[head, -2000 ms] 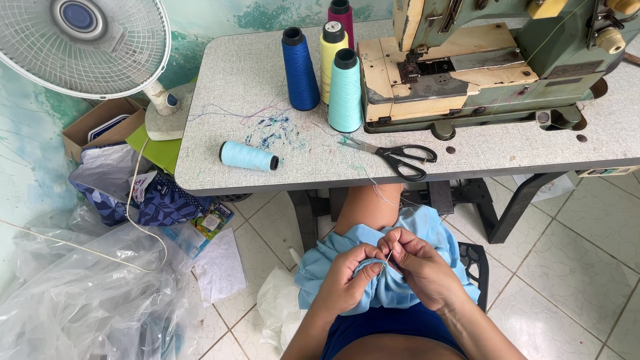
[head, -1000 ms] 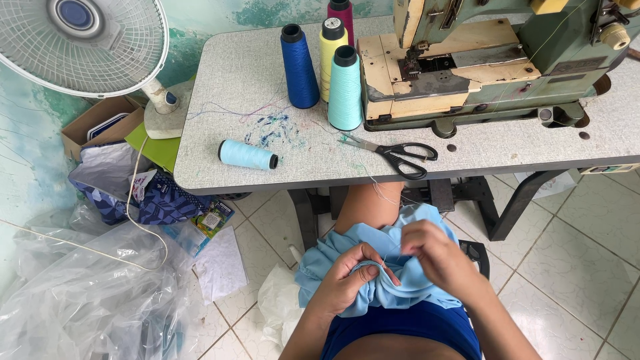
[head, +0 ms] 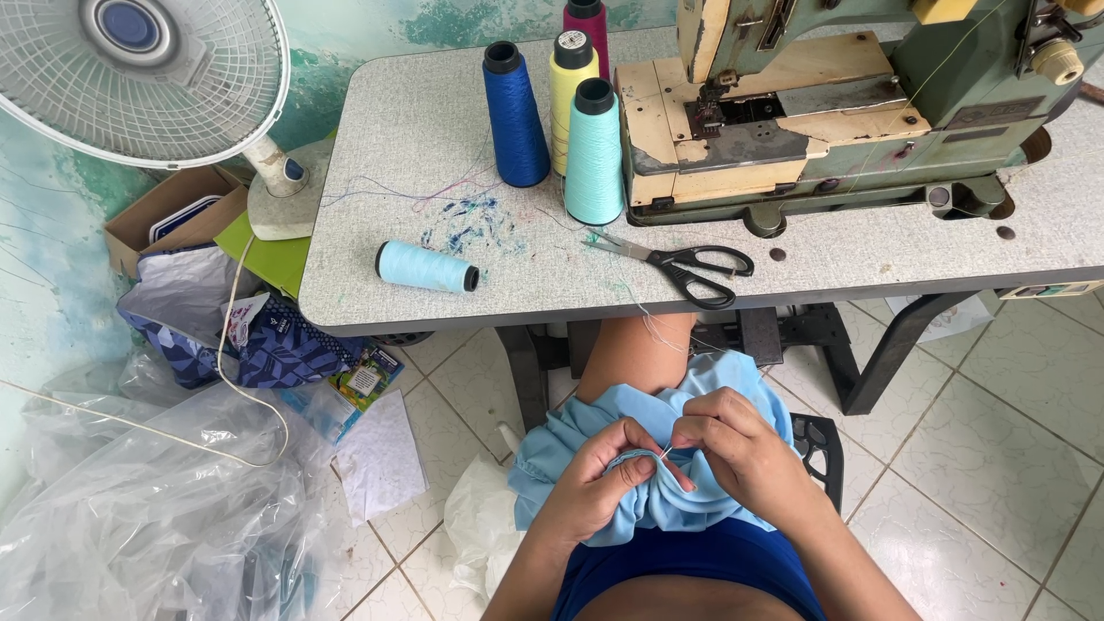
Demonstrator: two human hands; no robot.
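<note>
A light blue fabric piece (head: 638, 414) lies gathered over my lap. My left hand (head: 608, 479) pinches a folded edge of it between thumb and fingers. Close on the right, my right hand (head: 733, 444) has its fingertips pinched together at a small thin item, perhaps a needle or thread, at the fold; its full shape is hidden. Black-handled scissors (head: 681, 266) lie on the sewing table with their blades slightly apart. Left of them a light blue thread spool (head: 427, 266) rests on its side. Loose threads hang from the table edge above the fabric.
An industrial sewing machine (head: 776, 129) stands on the table (head: 362, 198). Beside it are blue (head: 516, 121), yellow (head: 573, 103), turquoise (head: 594, 159) and dark pink (head: 586, 30) thread cones. A fan (head: 142, 69), a cardboard box (head: 164, 203), bags and plastic sheeting (head: 172, 509) occupy the left side.
My right hand was blurred and raised off the fold one second ago; now its fingertips are back at the fabric beside my left hand. The left hand keeps its hold.
</note>
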